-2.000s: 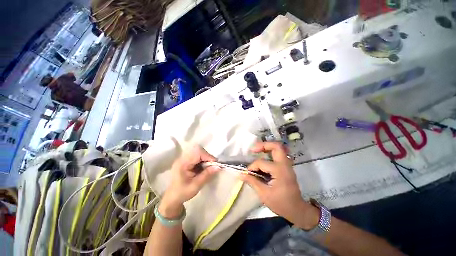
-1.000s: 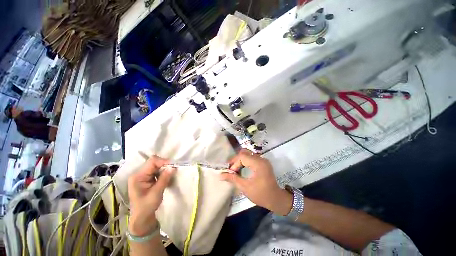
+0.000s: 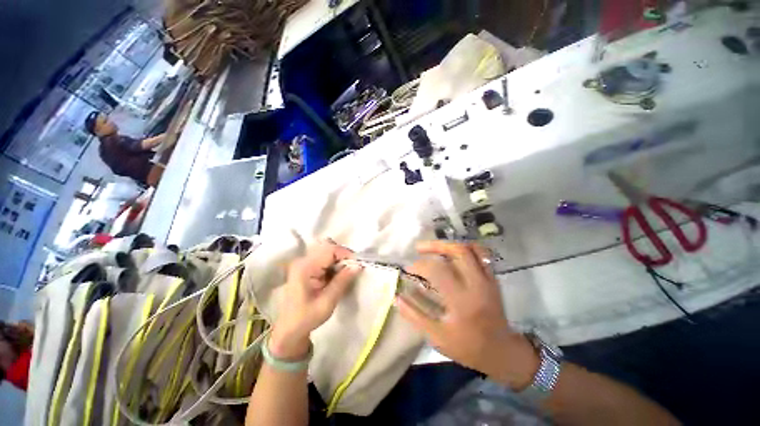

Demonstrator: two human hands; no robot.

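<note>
A beige panel (image 3: 363,333) with one yellow seam line hangs below both hands, and more of its cloth lies bunched on the white machine table behind them. My left hand (image 3: 312,291) pinches the panel's dark-edged end between thumb and fingers. My right hand (image 3: 462,304) is at the other end of that edge, its fingers over the cloth; it looks blurred, and its exact hold is partly hidden. The white sewing machine (image 3: 550,150) stands behind my right hand; its needle area is partly hidden by the fingers.
Red-handled scissors (image 3: 664,231) and a purple tool (image 3: 588,211) lie right of the hands. A thick bundle of yellow-lined panels (image 3: 125,333) stands at left, with a loose narrow strip (image 3: 202,320). Beyond are a blue bin (image 3: 292,137), brown cloth piles (image 3: 221,33) and a person (image 3: 125,150).
Since one second ago the view has swung, and the panel edge is held closer to the machine. My right hand has turned, its fingers now spread over the edge.
</note>
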